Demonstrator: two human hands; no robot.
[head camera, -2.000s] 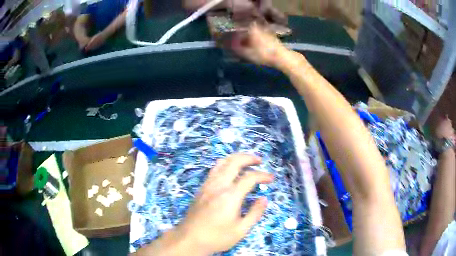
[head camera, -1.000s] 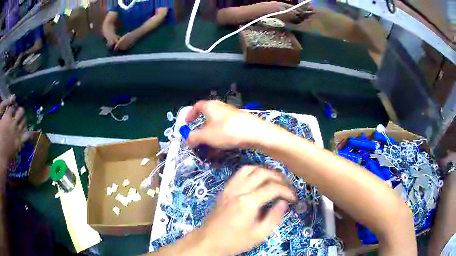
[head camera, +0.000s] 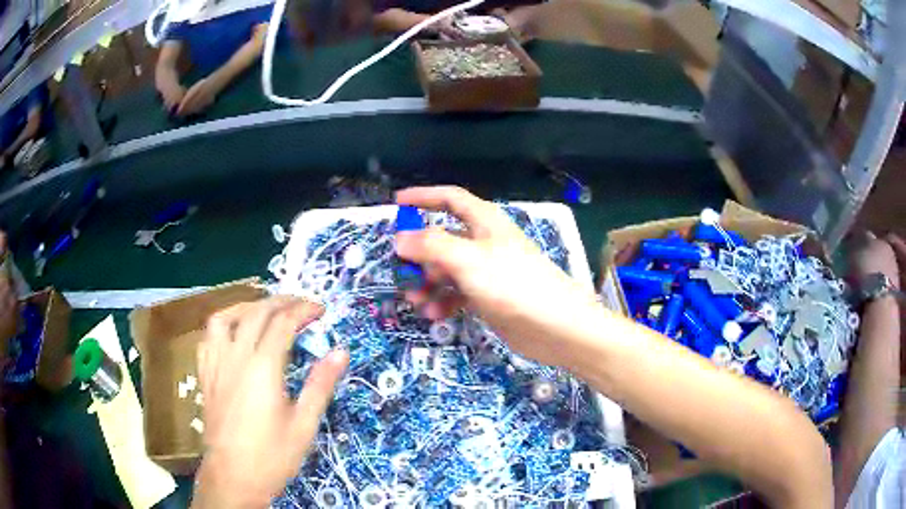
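A white tray (head camera: 584, 260) stands in front of me, heaped with blue circuit boards (head camera: 447, 398), thin white wires and white rings. My right hand (head camera: 447, 258) is over the tray's back part, with a blue battery pack (head camera: 408, 221) between thumb and fingers. My left hand (head camera: 268, 373) is over the tray's left edge and the small left carton (head camera: 164, 343), fingers bent and thumb apart. A small pale piece (head camera: 316, 338) shows by its fingertips; whether the hand grips it is unclear.
The right carton (head camera: 636, 234) holds blue batteries, grey plates and wired parts. A green-ended spool (head camera: 94, 363) lies on yellowish paper at left. Loose wired parts lie on the dark green belt (head camera: 298, 149). Across it are a carton of small bits (head camera: 477, 75) and people's arms. Another person's arm is at far right.
My right hand has moved from the tray's back left corner toward its back middle with the blue battery pack. My left hand has moved left from the tray's middle. The view has shifted.
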